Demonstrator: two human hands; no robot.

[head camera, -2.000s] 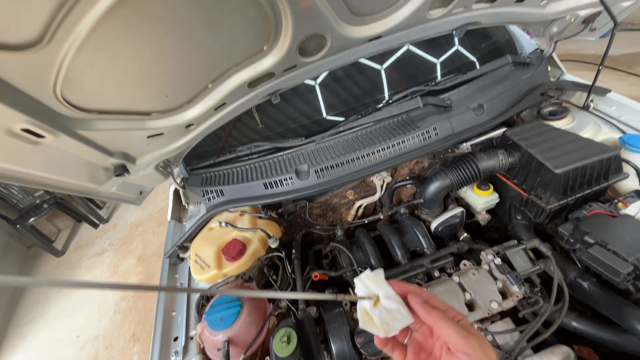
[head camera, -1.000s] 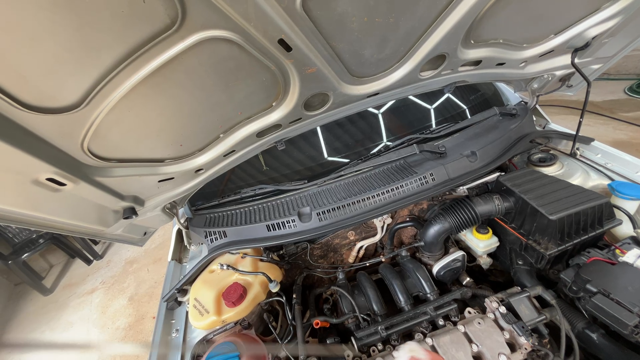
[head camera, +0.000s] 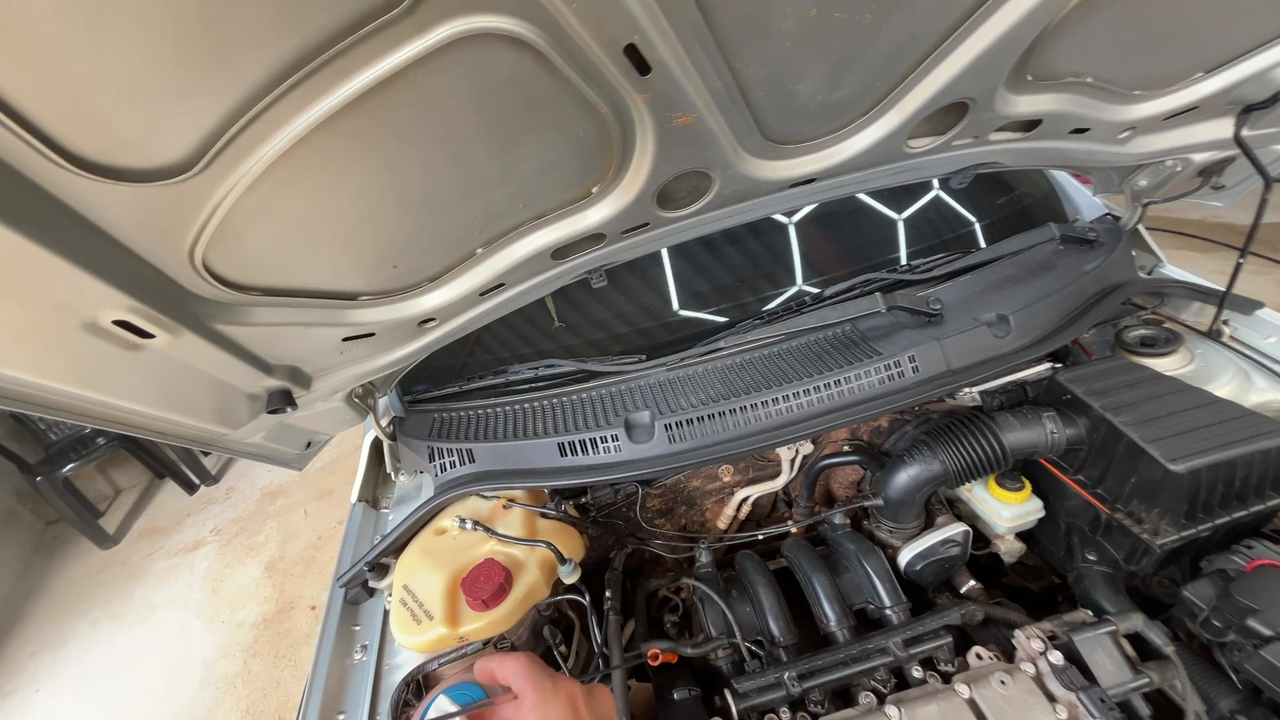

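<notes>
At the bottom edge, my right hand [head camera: 545, 692] is partly in view, its fingers bent beside the blue cap [head camera: 455, 697] of a reservoir. A thin strip or rod [head camera: 478, 706] crosses the cap near the fingers; whether the hand holds it is unclear. Just above sits the yellowed plastic coolant tank [head camera: 430, 590] with its dark red cap [head camera: 486, 584] on. To the right of the hand are a small orange-ended part [head camera: 661, 657] and the black intake manifold [head camera: 825, 590]. My left hand is out of view. The white cloth does not show.
The raised hood [head camera: 400, 170] hangs over the bay, with its prop rod [head camera: 1240, 230] at right. A black air filter box [head camera: 1170, 450], a ribbed intake hose [head camera: 960, 450] and a yellow-capped fluid reservoir [head camera: 1005, 508] stand at right. A black plastic chair [head camera: 80, 470] is at left.
Two seconds ago my right hand held a white cloth around a long thin rod; now it is lower and further left, by the blue cap. The view has tilted up.
</notes>
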